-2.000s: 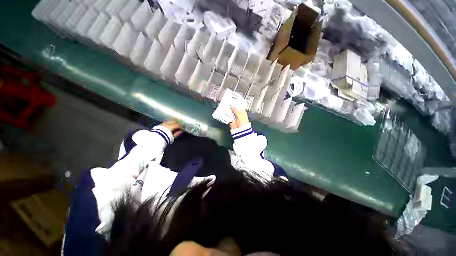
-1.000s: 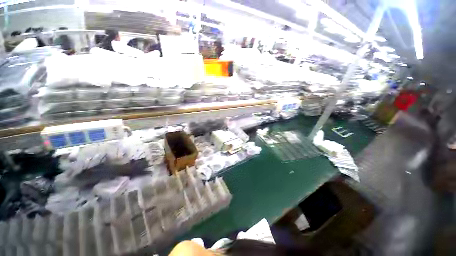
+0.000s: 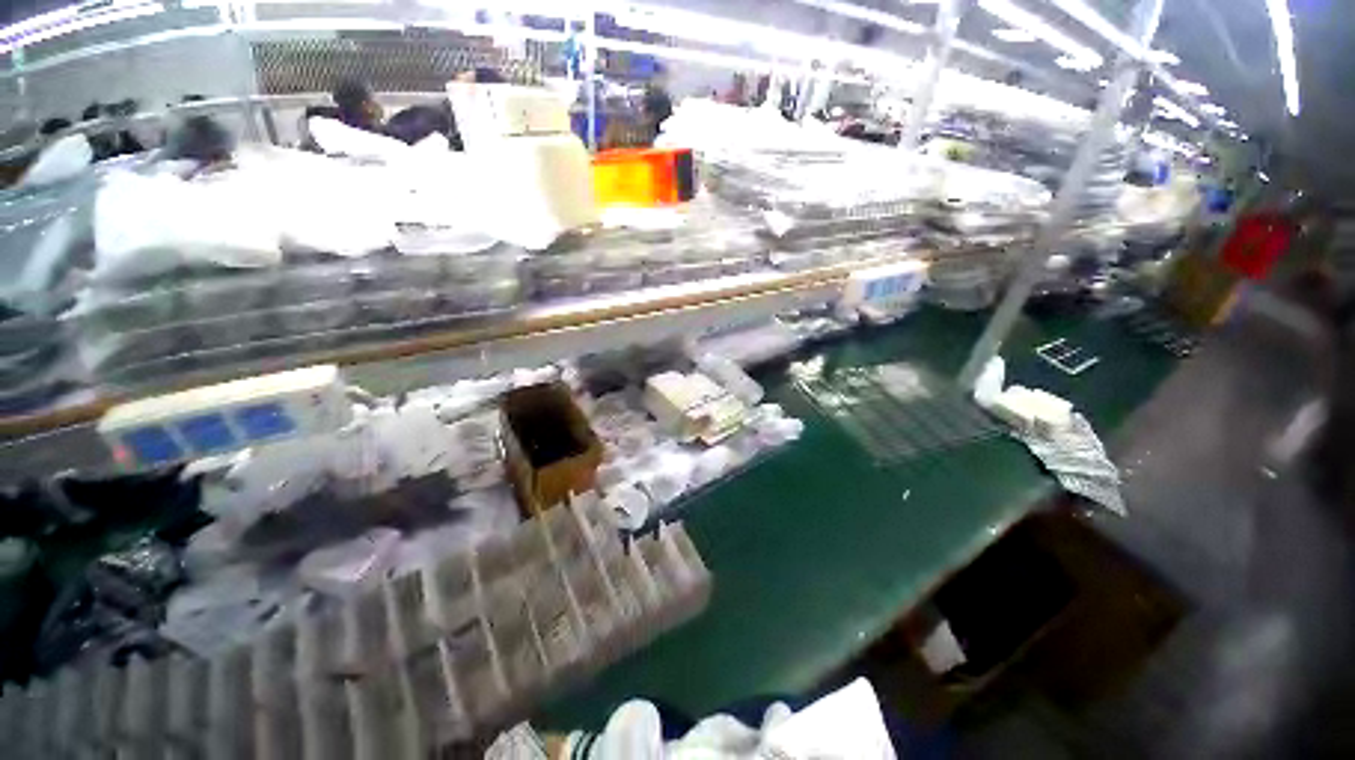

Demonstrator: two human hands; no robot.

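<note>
A sliver of my right hand [image 3: 554, 747] shows at the bottom edge beside a striped cuff, mostly cut off. A white printed card [image 3: 514, 744] is at its fingers and appears held. My left hand is not in view. Erected white cartons [image 3: 461, 624] stand close together in rows at the lower left, flaps up. A white sleeve [image 3: 636, 735] shows at the bottom edge, with a white angular shape [image 3: 844, 728] to its right that I cannot identify.
Behind the rows are a brown open box [image 3: 553, 472], a stack of small white pieces [image 3: 696, 405] and plastic bags [image 3: 401, 446]. A gridded panel [image 3: 907, 416] lies on the green bench [image 3: 803, 542]. A large open carton [image 3: 1025, 609] is at lower right. People are in the background.
The view has swung up from the bench to the room. The left hand has left the picture, and the right hand is now barely visible at the bottom.
</note>
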